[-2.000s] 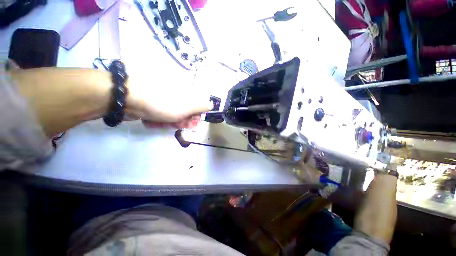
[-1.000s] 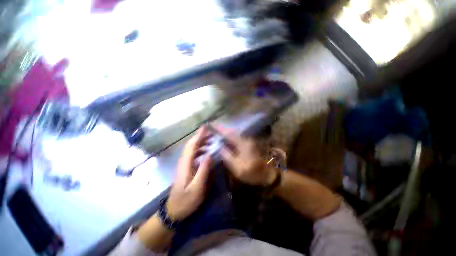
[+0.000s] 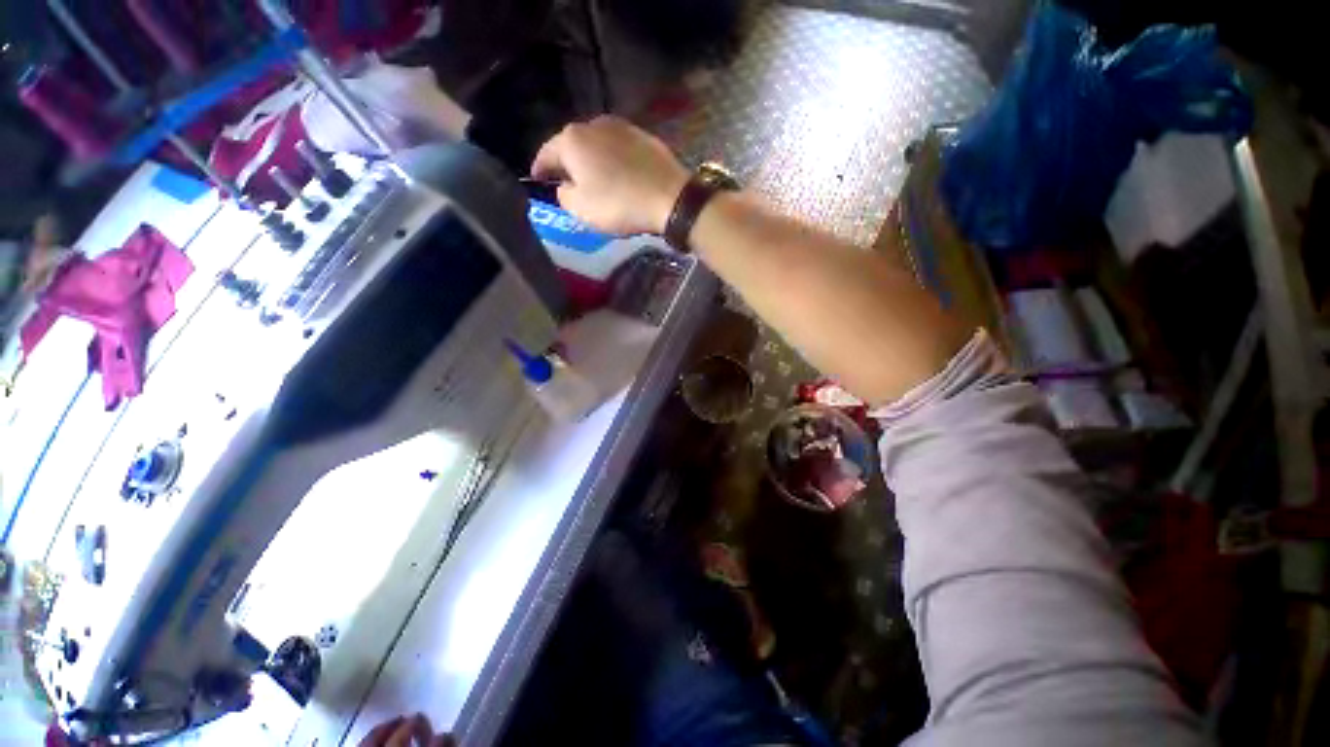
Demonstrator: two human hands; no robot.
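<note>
The white sewing machine head [image 3: 343, 343] with blue trim runs from lower left to upper middle. Its tension dial [image 3: 152, 467] has a blue centre. My right hand [image 3: 613, 175], with a watch on the wrist, is beyond the machine's far right end, fingers curled. A small dark thing shows at its fingertips; whether it is gripped is unclear. Only fingertips of my left hand [image 3: 406, 733] show at the bottom edge, by the table's front edge. A small clear bottle with a blue tip [image 3: 554, 382] is on the table near that end of the machine.
Magenta cloth [image 3: 124, 314] lies behind the machine. Thread cones stand at upper left. The grey table edge [image 3: 576, 533] runs diagonally. A round container [image 3: 820, 458] is beyond it, low down. A blue plastic bag [image 3: 1036, 132] lies on boxes at upper right, beside the patterned floor.
The view has swung towards the machine's right end. My hands were together over a small blurred object; now they are apart, the right reaching far out and the left nearly out of the picture.
</note>
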